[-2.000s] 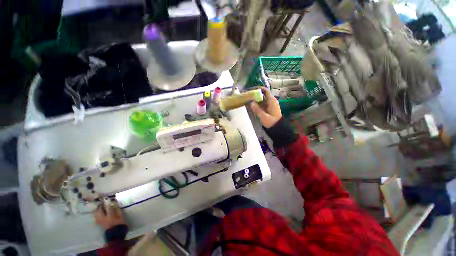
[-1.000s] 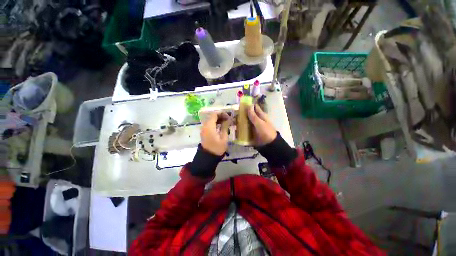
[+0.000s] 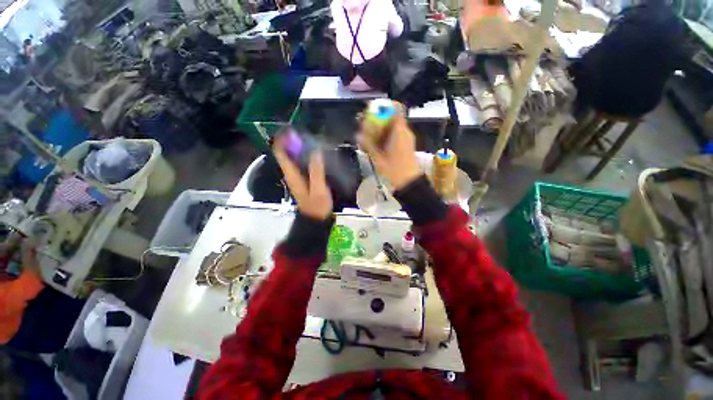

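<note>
My left hand [image 3: 314, 191] is raised above the back of the machine table, its fingers around a blurred dark grey thread cone with a purple tip [image 3: 294, 144]. My right hand [image 3: 397, 156] is raised beside it and holds a tan-yellow cone with a blue and white top [image 3: 381, 114]. Between and below them, a white disc of the thread stand [image 3: 377, 195] carries no cone. Another tan-yellow cone [image 3: 445, 173] stands on the right disc. The white sewing machine head [image 3: 356, 306] lies below my forearms; my left sleeve hides part of its left end.
A tied brown bundle [image 3: 224, 264] lies on the table's left. A bright green bottle [image 3: 341, 244], small pink spool [image 3: 407, 241] and teal-green scissors [image 3: 332, 336] are near the machine. A green crate [image 3: 520, 248] stands right. A person in pink [image 3: 361, 35] is beyond the table.
The grey cone has left its disc and is in my left hand. My right hand has moved up and back with a tan-yellow cone. The view has tilted further forward.
</note>
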